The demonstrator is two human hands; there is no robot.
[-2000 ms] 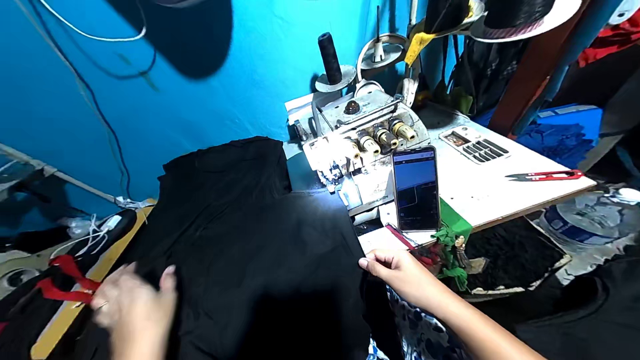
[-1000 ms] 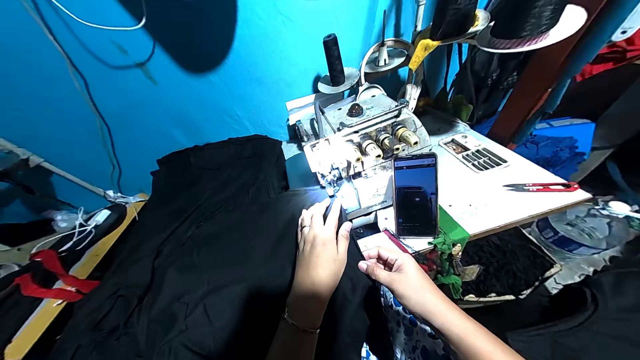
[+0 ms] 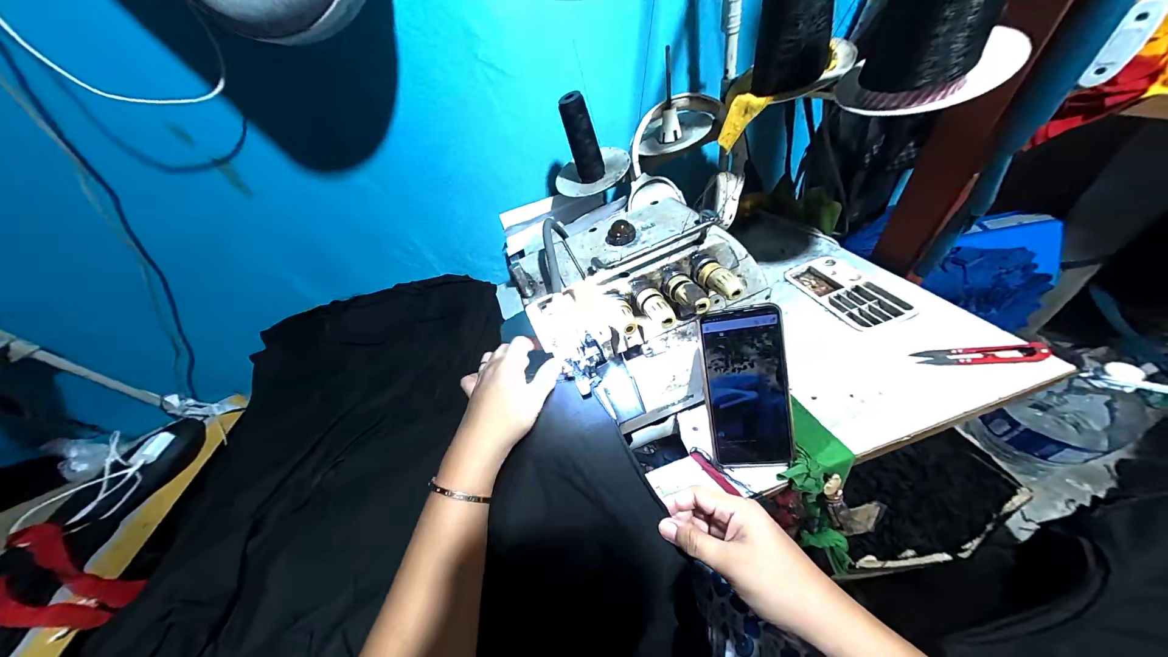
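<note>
Black fabric (image 3: pixel 365 438) spreads over the left and middle of the work surface, its edge running up to the presser foot area of an overlock sewing machine (image 3: pixel 657 274). My left hand (image 3: pixel 506 388) rests on the cloth just left of the lit needle area, thumb and fingers apart. Lower right, my right hand (image 3: pixel 712 529) pinches the fabric's right edge between thumb and fingers. A smartphone (image 3: pixel 746 388) stands upright against the machine's front, above my right hand.
Red-handled thread snips (image 3: pixel 985 354) lie on the white tabletop (image 3: pixel 867 365). Thread cones (image 3: pixel 582 137) stand behind the machine. Green cloth (image 3: pixel 821 438) hangs at the table's edge. Red strips (image 3: pixel 68 584) lie at the far left, and a clear plastic container (image 3: pixel 1063 420) is below the table.
My left hand came from the far lower left onto the cloth by the machine, then moved further up beside the needle area. My right hand has stayed at the fabric's right edge.
</note>
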